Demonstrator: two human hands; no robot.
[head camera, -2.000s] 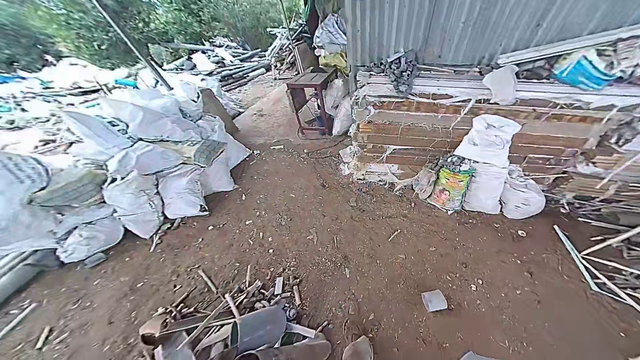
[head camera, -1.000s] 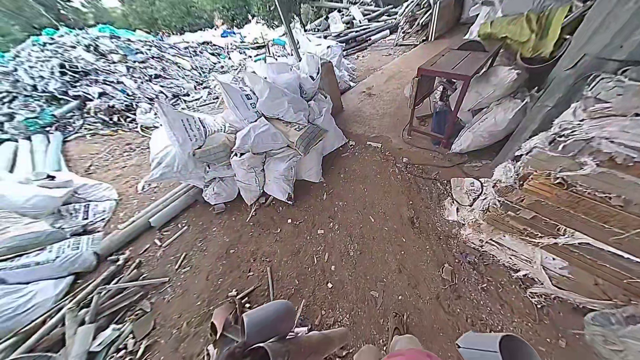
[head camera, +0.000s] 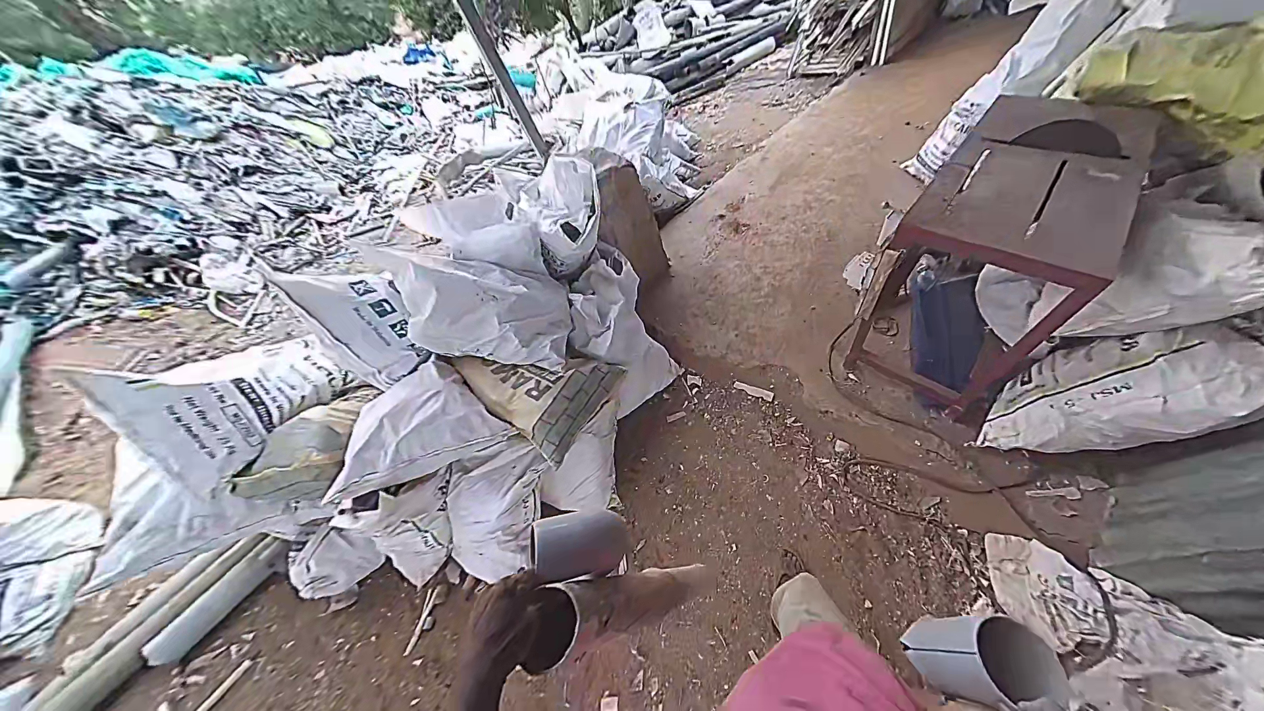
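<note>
At the bottom, my left hand (head camera: 504, 617) is closed on short cut lengths of plastic pipe: a grey pipe piece (head camera: 581, 543) above and a brown-stained pipe piece (head camera: 617, 612) below, its open end by my fingers. Another grey pipe piece (head camera: 978, 657), with a slit in its wall, is at the lower right and stays with me as the view moves. My right hand is almost wholly hidden at the bottom edge beside it. Between the pipes show pink clothing (head camera: 820, 671) and a foot (head camera: 805, 602).
Filled white sacks (head camera: 474, 306) are heaped at centre left, near long pipes (head camera: 178, 612) on the ground. To the right stands a red-framed saw table (head camera: 1037, 197) with a blade; a cable (head camera: 908, 420) trails over the dirt. Plastic scrap (head camera: 197, 178) lies behind.
The view has swung left and come nearer the sack heap and saw table. The pipe pieces remain low in view at both sides since one second ago; my left hand now shows more.
</note>
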